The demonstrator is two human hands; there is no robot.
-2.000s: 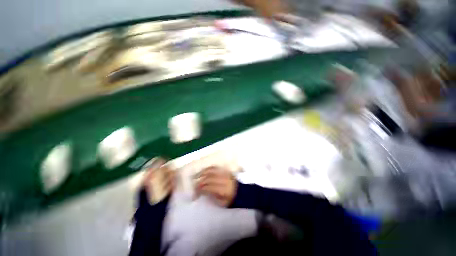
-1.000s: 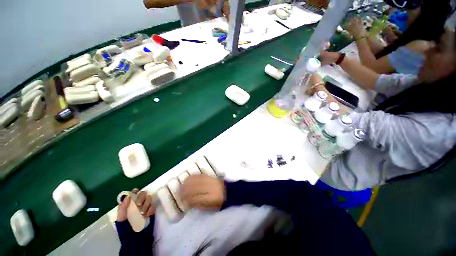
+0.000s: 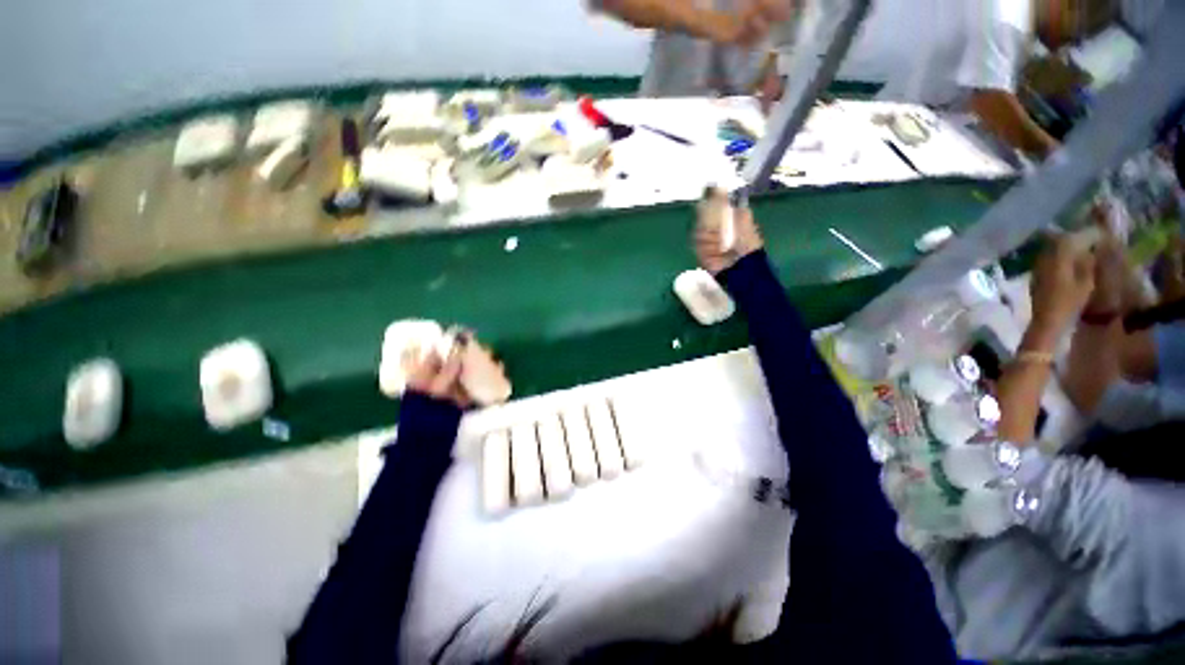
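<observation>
My left hand [image 3: 439,374] holds a slim cream case piece [image 3: 485,374] at the belt's near edge. It partly covers a cream-white case [image 3: 408,348] lying flat on the green belt [image 3: 585,266]. My right hand [image 3: 723,244] is stretched across the belt, fingers closed around a small pale piece [image 3: 726,230], partly hidden. Another case [image 3: 703,298] lies on the belt just below it. Several cases on edge [image 3: 556,452] stand in a close row on the white sheet [image 3: 682,416] in front of me.
Two flat cases [image 3: 235,385] lie on the belt at left. Piled spare cases [image 3: 403,169] and a black and yellow tool [image 3: 347,175] are beyond it. Capped bottles [image 3: 955,448] and a seated person's arms [image 3: 1055,325] are at right. A grey post [image 3: 1014,195] slants across.
My right hand has left the row of cases and reached far forward over the belt. My left hand, still holding the slim piece, is now over the belt's near edge. The view has shifted.
</observation>
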